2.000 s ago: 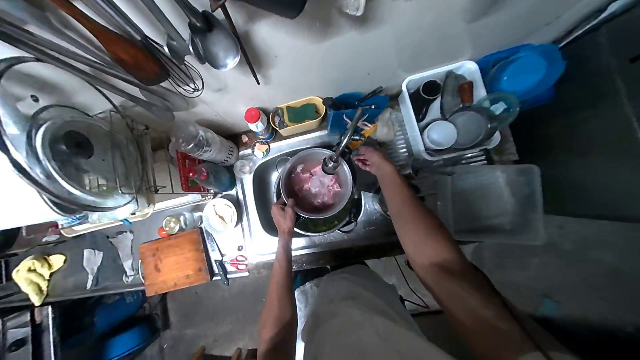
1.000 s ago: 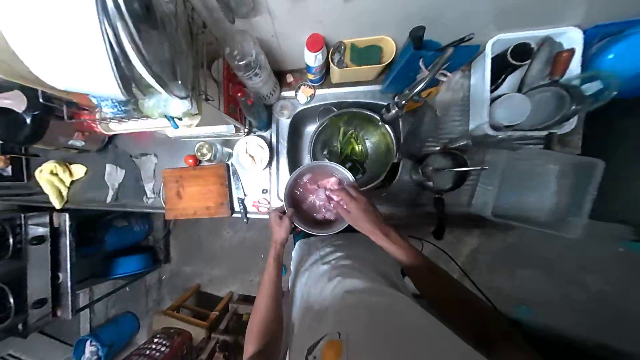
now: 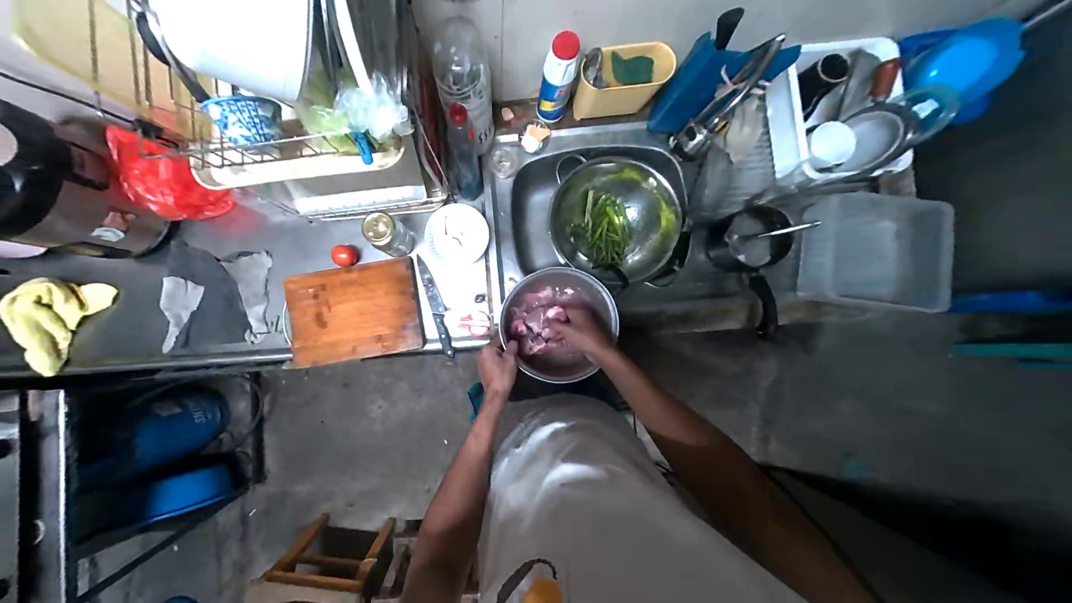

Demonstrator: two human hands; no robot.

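A round metal pot [image 3: 610, 352] with pieces of raw meat [image 3: 536, 328] in cloudy water is at the sink's front edge, close to my body. My left hand [image 3: 499, 367] grips its rim on the left side. My right hand [image 3: 584, 329] reaches into the pot among the meat; its fingertips are partly hidden, so whether they hold a piece is unclear. Just behind, a metal bowl [image 3: 657, 197] with cut green vegetables [image 3: 606, 228] sits in the steel sink [image 3: 529, 197]. The faucet [image 3: 691, 141] stands at the back right of the sink.
Left of the sink are a knife [image 3: 435, 306], a wooden cutting board [image 3: 353, 311], a white bowl [image 3: 457, 234], a glass jar [image 3: 388, 234] and a tomato [image 3: 344, 255]. To the right are a small dark saucepan [image 3: 760, 243], a translucent plastic bin [image 3: 878, 251] and a white dish tub [image 3: 783, 126].
The pot of meat, over the sink two seconds ago, has come toward my body, showing the bowl of greens. My right hand has gone from beside the faucet into the pot.
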